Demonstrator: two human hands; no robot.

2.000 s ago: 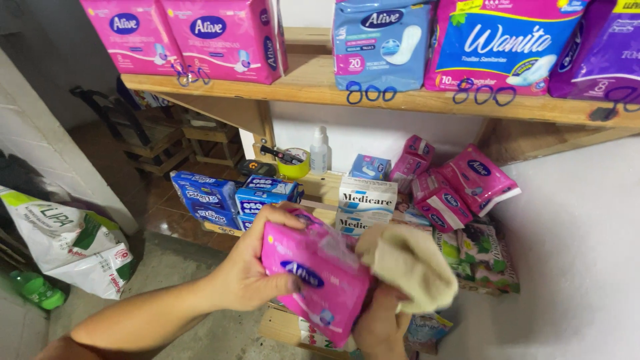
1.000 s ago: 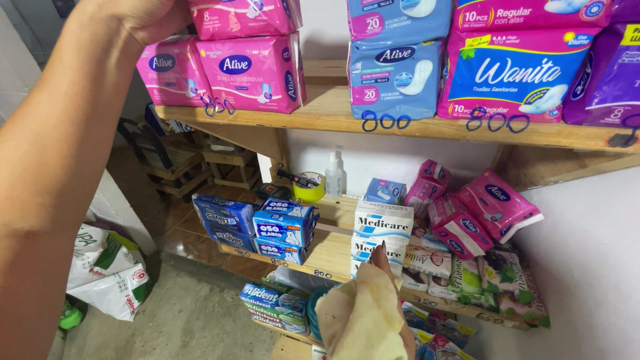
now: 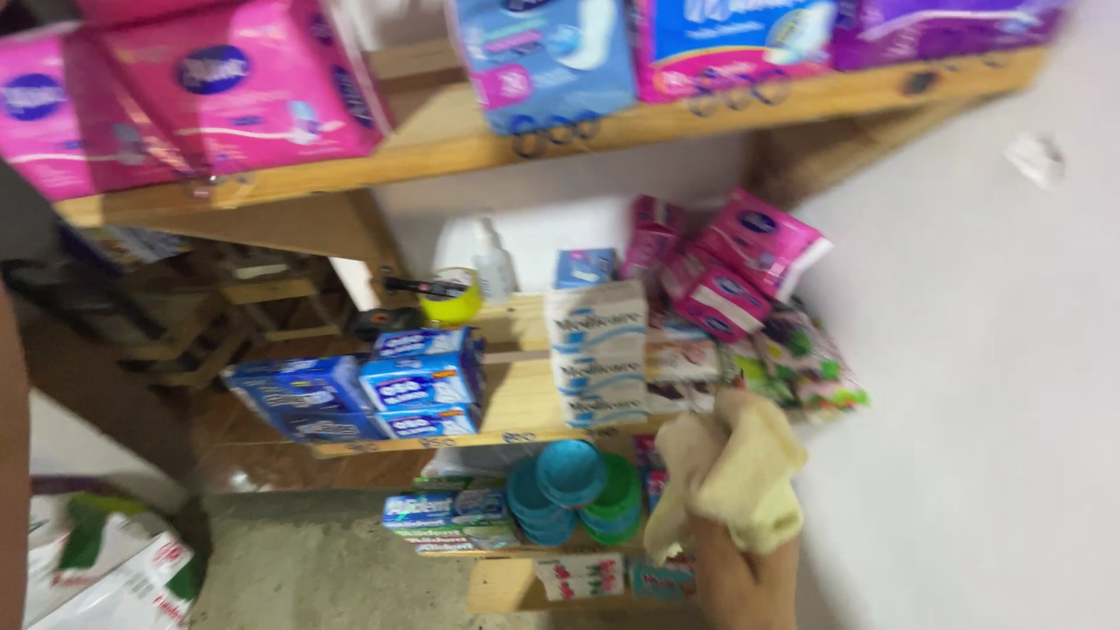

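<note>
My right hand (image 3: 739, 560) grips a crumpled pale yellow cloth (image 3: 744, 472) at the lower right, in front of the lower shelves. Of my left arm only a blurred strip shows at the left edge, and the left hand itself is out of view. Pink Alive pad packs (image 3: 236, 87) stand on the upper wooden shelf (image 3: 455, 144), beside a blue pad pack (image 3: 547, 61). Below, near the cloth, are stacked Medicare boxes (image 3: 599, 354) and a heap of pink packs (image 3: 717, 297).
Blue soap boxes (image 3: 420, 385), a spray bottle (image 3: 494, 262) and a roll of yellow tape (image 3: 451, 297) stand on the middle shelf. Lower are Alident boxes (image 3: 446, 521) and turquoise bowls (image 3: 569, 477). A white wall (image 3: 962, 394) bounds the right side; white bags (image 3: 114, 569) lie lower left.
Two seconds ago my left hand held a pink Alive pack; a second ago it was raised at the upper shelf, and now it has left the view. The right hand with the cloth has moved right.
</note>
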